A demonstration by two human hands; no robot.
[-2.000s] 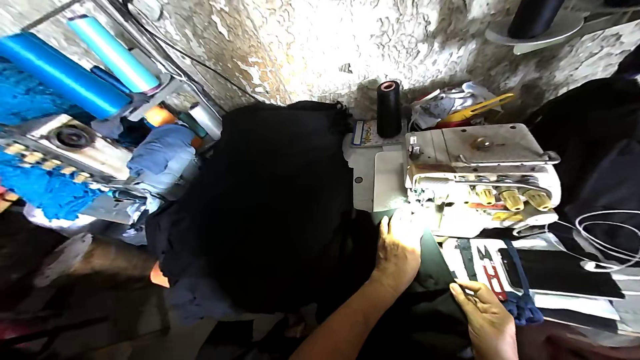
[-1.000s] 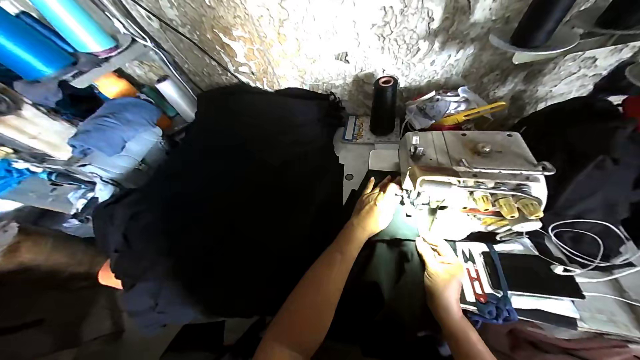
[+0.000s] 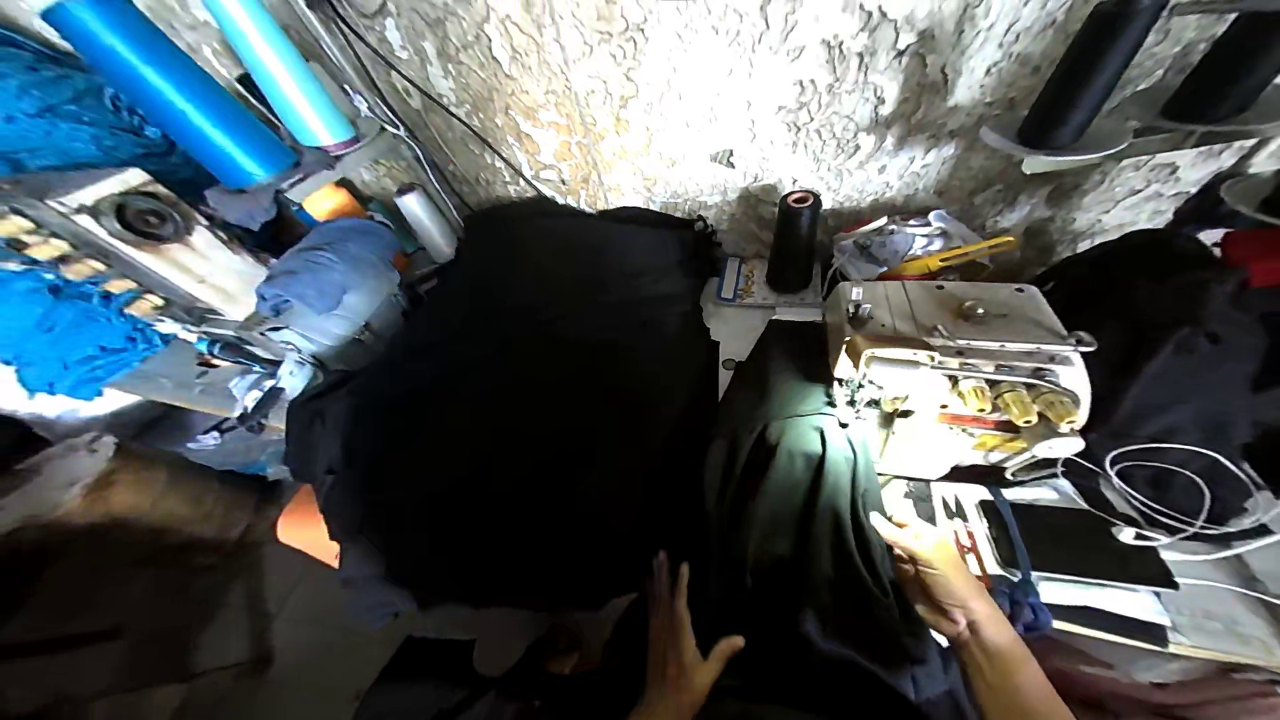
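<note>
An overlock sewing machine (image 3: 960,340) stands right of centre, its needle area brightly lit. Dark fabric (image 3: 800,480) lies at its left side, reaching the needle area and draping down toward me. My right hand (image 3: 935,575) is at the right edge of this fabric, below the machine; whether its fingers pinch the cloth cannot be told. My left hand (image 3: 680,640) is lower, with fingers spread and nothing seen in it, beside the dark cloth. A large heap of black fabric (image 3: 540,400) covers the table left of the machine.
A black thread cone (image 3: 795,245) stands behind the machine, near a yellow-handled tool (image 3: 955,257). Red-handled snips (image 3: 970,545), a black phone-like slab (image 3: 1080,545) and a coiled white cable (image 3: 1180,495) lie at right. Another sewing machine (image 3: 150,230) and blue thread cones (image 3: 170,95) are at left.
My left hand has moved from beside the needle area down toward me, off the fabric there. My right hand has moved a little away from the machine. More of the dark fabric now shows in front of it.
</note>
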